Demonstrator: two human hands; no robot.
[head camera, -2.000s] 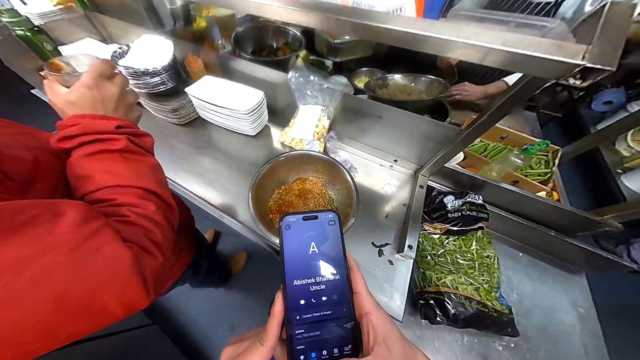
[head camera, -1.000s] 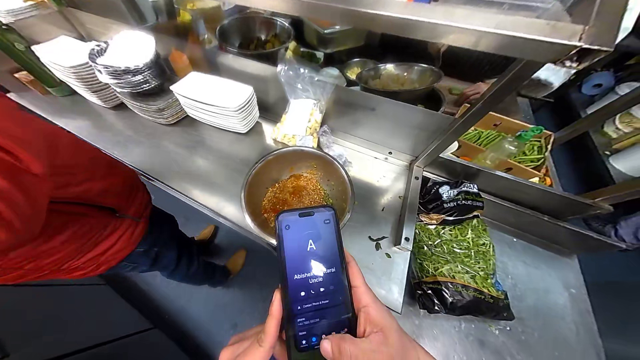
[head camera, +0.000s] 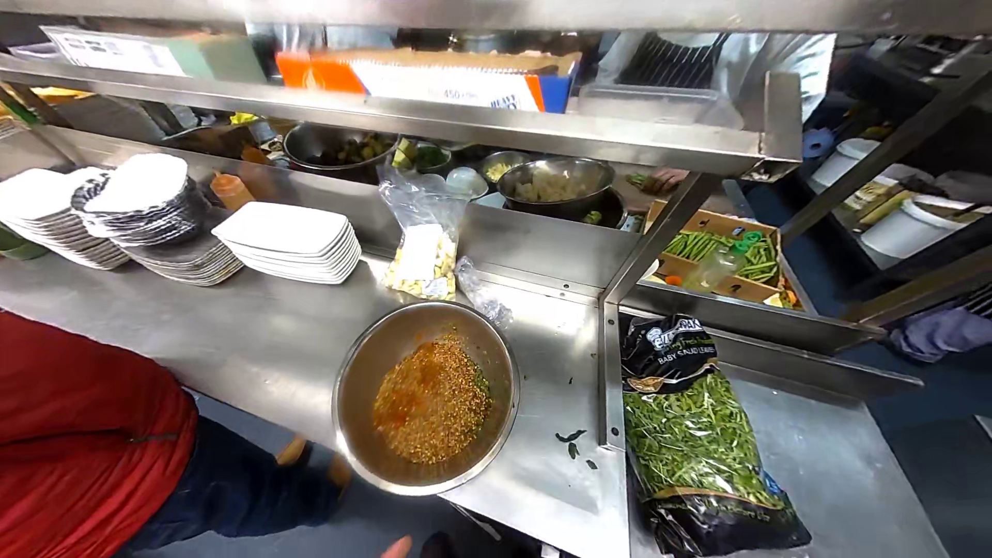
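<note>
Only a fingertip, apparently of my left hand (head camera: 397, 547), shows at the bottom edge, below the steel bowl; whether it holds anything is hidden. My right hand is out of view, and so is the phone. The steel mixing bowl (head camera: 502, 411) stands at the front edge of the steel counter, with a reddish-brown, crumbly seasoned mix (head camera: 430, 399) and a little green in it. Behind the bowl are a clear plastic bag of pale yellow pieces (head camera: 425, 260) and a crumpled clear plastic bag (head camera: 482, 293). A black and clear bag of baby salad leaves (head camera: 697, 442) lies at the right.
Stacked white plates (head camera: 287, 240) and more plates (head camera: 147, 209) line the counter's left. A steel upright (head camera: 655, 232) carries the shelf (head camera: 465, 116) overhead. Beyond are steel bowls (head camera: 556, 186), a carton of green beans (head camera: 717, 248) and another person's hand (head camera: 666, 180). A person in red (head camera: 85, 434) stands left.
The phone that both my hands held before the bowl has left the view, along with my right hand and most of my left. The person in red no longer shows a hand.
</note>
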